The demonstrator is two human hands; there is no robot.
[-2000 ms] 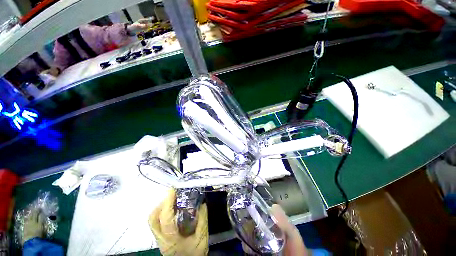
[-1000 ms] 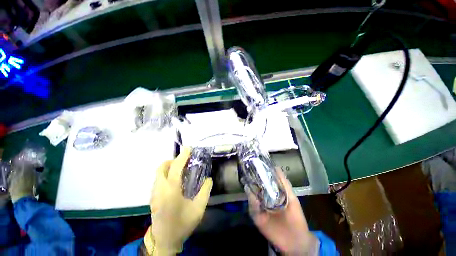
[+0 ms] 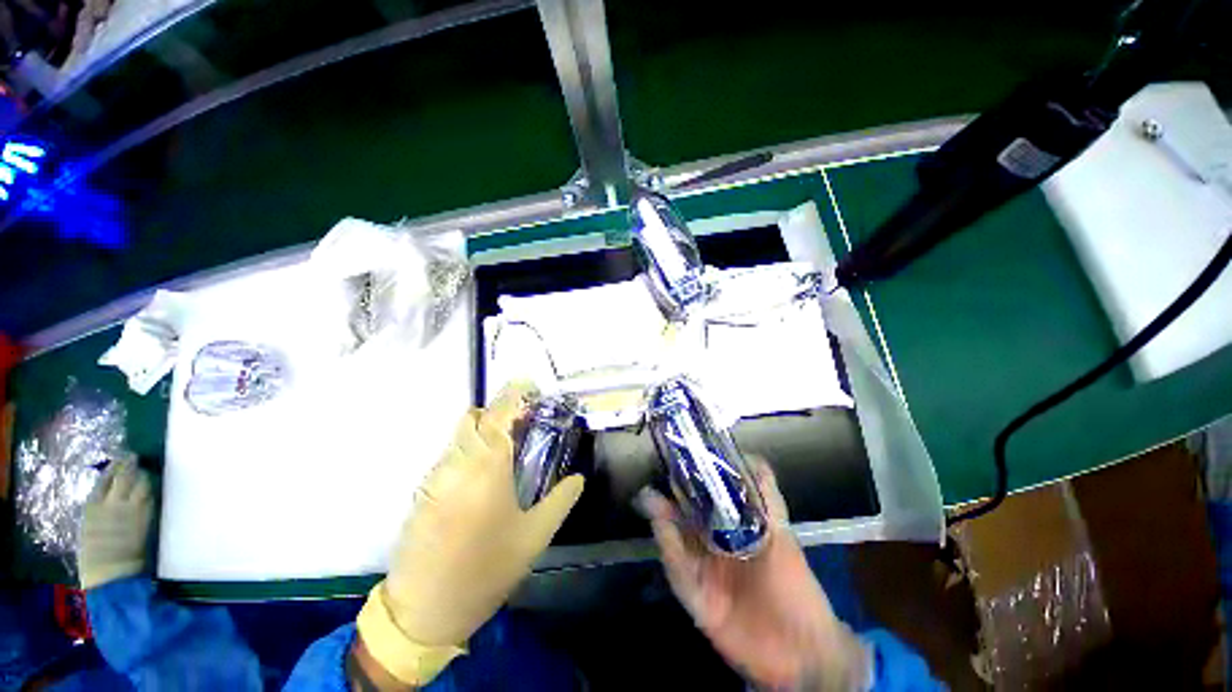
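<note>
The silvery balloon-animal lamp [image 3: 665, 250] lies on the white pad of the holding fixture [image 3: 797, 365], several glossy lobes joined. My left hand [image 3: 466, 521], in a cream-yellow glove, is around the lower left lobe [image 3: 547, 453]. My right hand [image 3: 750, 588] holds the lower right lobe [image 3: 709, 480], thumb on its left side and fingers on its right. The black electric screwdriver [image 3: 980, 169] hangs at upper right, its tip close to the lamp's right lobe end; whether they touch cannot be told.
A clear shell [image 3: 233, 376] and a crumpled plastic bag [image 3: 405, 291] lie on the left foam sheet [image 3: 311, 500]. Another person's gloved hand [image 3: 115, 521] is by clear parts [image 3: 61, 466]. A metal post [image 3: 588, 95] stands behind; right are a foam sheet [image 3: 1148, 270] and a cardboard box [image 3: 1034, 581].
Both hands have lowered the lamp from in front of me onto the fixture. The view has tilted down and closer, and the screwdriver appears larger and nearer the lamp.
</note>
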